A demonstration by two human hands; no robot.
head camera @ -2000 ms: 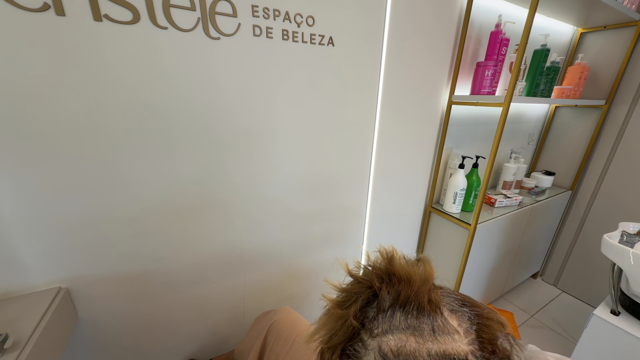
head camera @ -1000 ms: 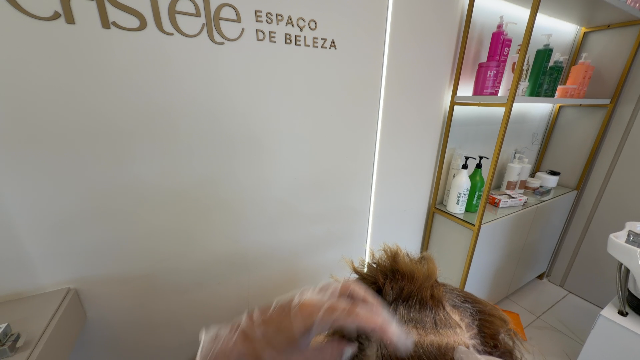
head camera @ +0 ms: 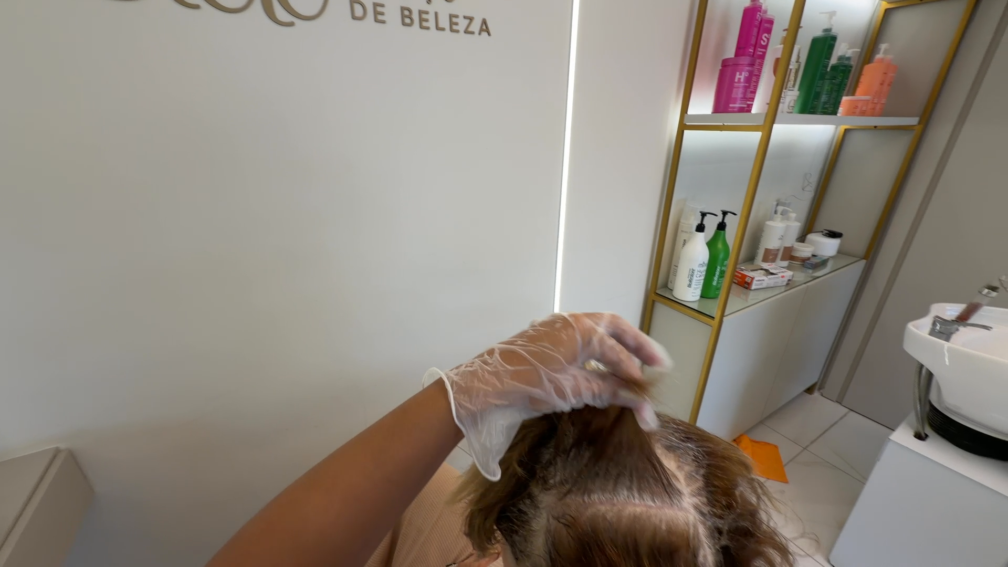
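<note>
My left hand, in a clear disposable glove, reaches in from the lower left. Its fingers pinch a lifted section of brown hair on top of a seated person's head. Below the raised section a parting line shows the scalp, and the hair nearest me hangs down. Shorter, lighter ends fall at the sides. The roots beside the partings look pale or grey. The person's peach ribbed top shows behind my forearm. My right hand is out of view.
Gold-framed shelves with pump bottles stand beyond the head, against the wall. At right is a white wash basin on a grey base. An orange cloth or sheet lies on the tiled floor. A cabinet corner juts in at lower left.
Two seconds ago no hand was in view. A gloved hand came in blurred over the hair one second ago, and my left hand now holds a section up.
</note>
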